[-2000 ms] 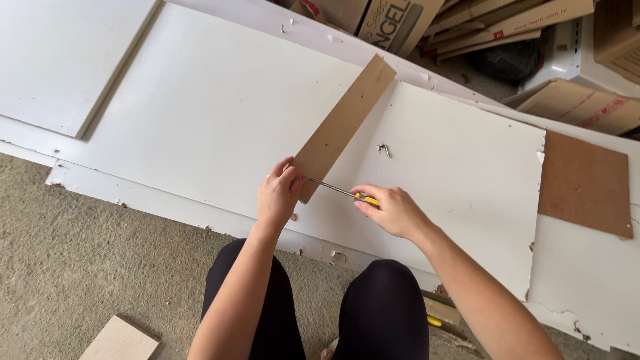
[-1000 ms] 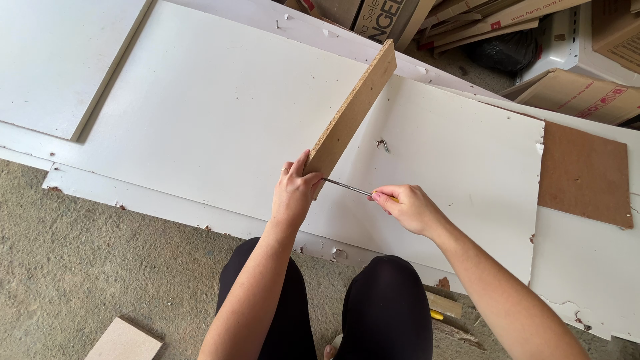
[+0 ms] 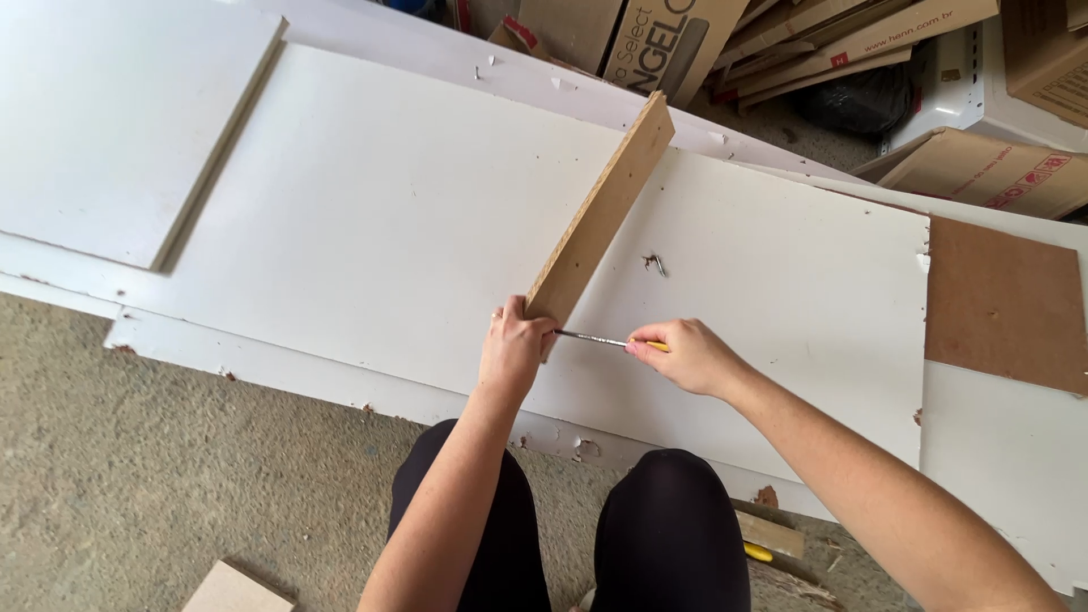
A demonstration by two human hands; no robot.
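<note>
A narrow wooden board (image 3: 608,204) stands on its long edge on a large white panel (image 3: 365,212). Gripping its near end is my left hand (image 3: 514,344), fingers over the top edge. My right hand (image 3: 684,353) holds a screwdriver (image 3: 595,339) by its yellow handle. The shaft runs level toward the board's face, and its tip meets the wood beside my left thumb; the exact contact is hidden. Several small metal screws or fittings (image 3: 655,264) lie in a little heap on the panel, right of the board.
Another white panel (image 3: 127,119) lies on top at the left. A brown board (image 3: 1003,306) is at the right. Cardboard boxes (image 3: 994,170) and a black bag (image 3: 858,102) stand behind. On the concrete floor lie a wood offcut (image 3: 238,591) and a yellow-handled item (image 3: 757,552).
Two seconds ago the board was tilted with its broad face more upward; now it stands on edge. Both hands have stayed at its near end with the screwdriver.
</note>
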